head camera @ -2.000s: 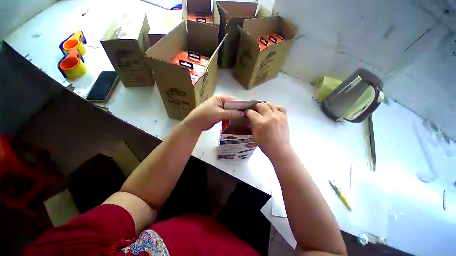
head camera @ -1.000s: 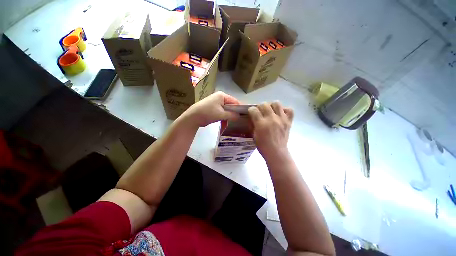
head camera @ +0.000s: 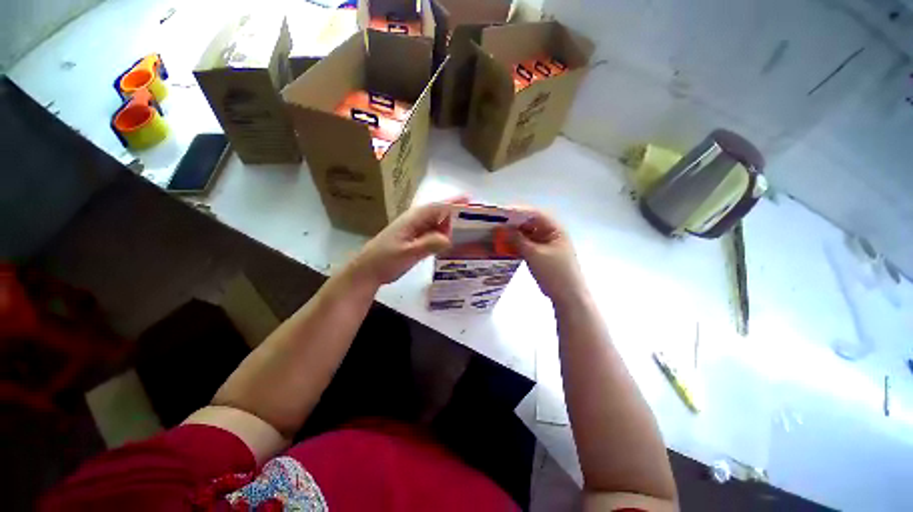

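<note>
A small retail box point(head camera: 471, 285) with printed white and dark sides stands at the bench's front edge in the middle of the view. Its top panel, with a dark slot mark, is up between my hands. My left hand point(head camera: 415, 240) grips the top's left side with thumb and fingers. My right hand point(head camera: 544, 250) grips the top's right side, with some orange showing by the fingertips. The box's inside is not visible.
Open brown cartons point(head camera: 345, 187) holding orange-topped boxes stand behind my hands. A phone point(head camera: 200, 163) and tape rings point(head camera: 140, 122) lie left. A kettle point(head camera: 706, 185), a dark strip point(head camera: 740, 280) and a yellow knife point(head camera: 676, 382) are right. White sheets point(head camera: 551, 390) overhang the front edge.
The box's top panel has tilted so its face and dark slot mark now show. My hands have shifted to the panel's two sides, and my right fingers no longer lie over the top.
</note>
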